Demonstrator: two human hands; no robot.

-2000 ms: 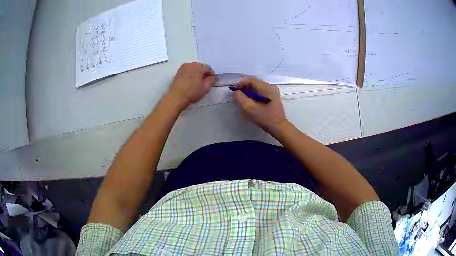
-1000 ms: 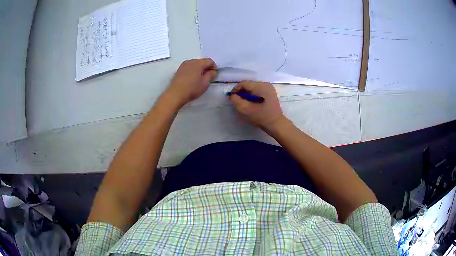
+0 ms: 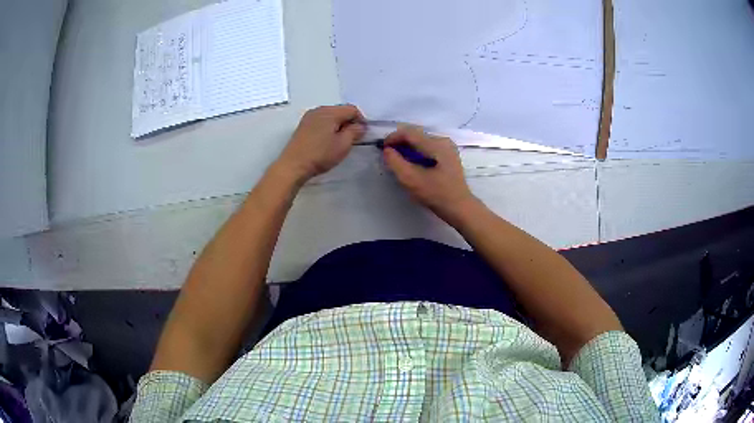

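Observation:
The white marker paper point(image 3: 413, 66) with thin printed outlines lies on the pale table point(image 3: 537, 198). My left hand point(image 3: 324, 140) pinches its near left corner, and the near edge is slightly raised. My right hand point(image 3: 430, 165) holds a dark blue pen point(image 3: 413, 154), its tip at the paper's near edge, just right of my left fingertips. Whether the tip touches paper or table I cannot tell.
Lined notebook sheets point(image 3: 207, 68) with handwriting lie at the upper left. A long brown wooden strip point(image 3: 608, 83) lies across the paper at right. Scraps point(image 3: 62, 347) are on the dark floor at lower left, and a white and blue heap point(image 3: 703, 380) at lower right.
The pen tip moved down off the paper's edge onto the table side, then back up to the edge. My left hand keeps its hold on the corner. The view has shifted slightly.

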